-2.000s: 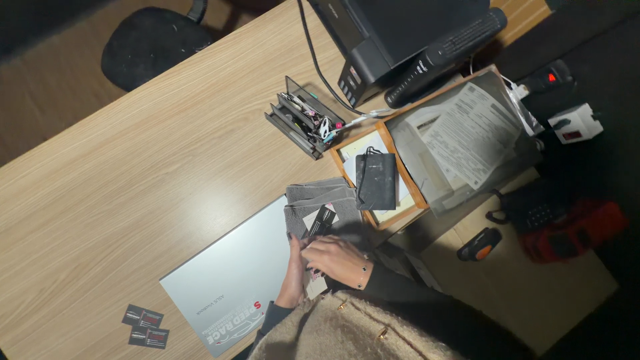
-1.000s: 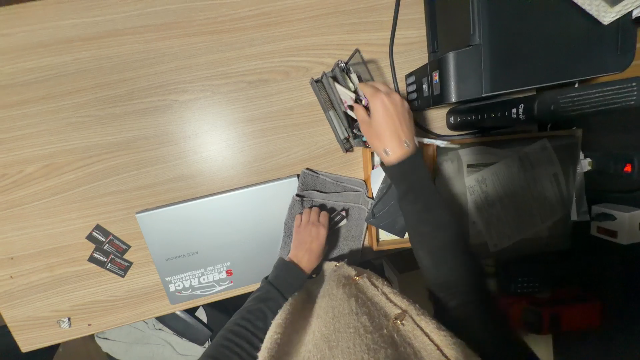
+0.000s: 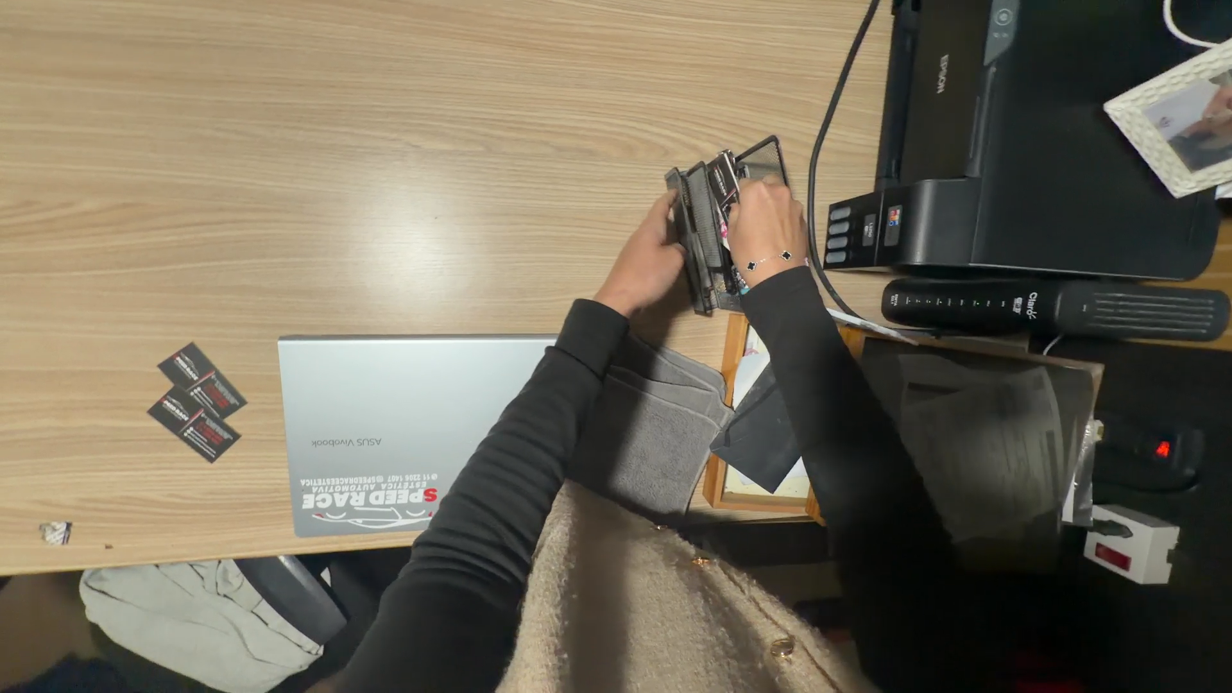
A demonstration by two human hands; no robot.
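Observation:
A black mesh desk organizer (image 3: 701, 241) stands on the wooden desk, holding cards and small items. My left hand (image 3: 647, 258) grips its left side with the fingertips. My right hand (image 3: 768, 229) reaches into its right part; the fingers are partly hidden, so what they hold cannot be told. Dark printed cards (image 3: 722, 183) stand upright in the organizer beside my right fingers. Below the hands, a folded grey cloth (image 3: 640, 433) lies partly under my left forearm, next to a closed silver laptop (image 3: 414, 395).
A black printer (image 3: 1068, 135) and a black router (image 3: 1054, 310) stand at the right, with a black cable near the organizer. Below are a wooden tray (image 3: 733, 361) with a dark pouch (image 3: 765, 433) and a box of papers (image 3: 982, 433). Two dark cards (image 3: 202, 378) lie at the left.
My left hand has left the grey cloth and moved up and right to the organizer. My right hand, on the cloth two seconds ago, remains at the organizer. The view has shifted.

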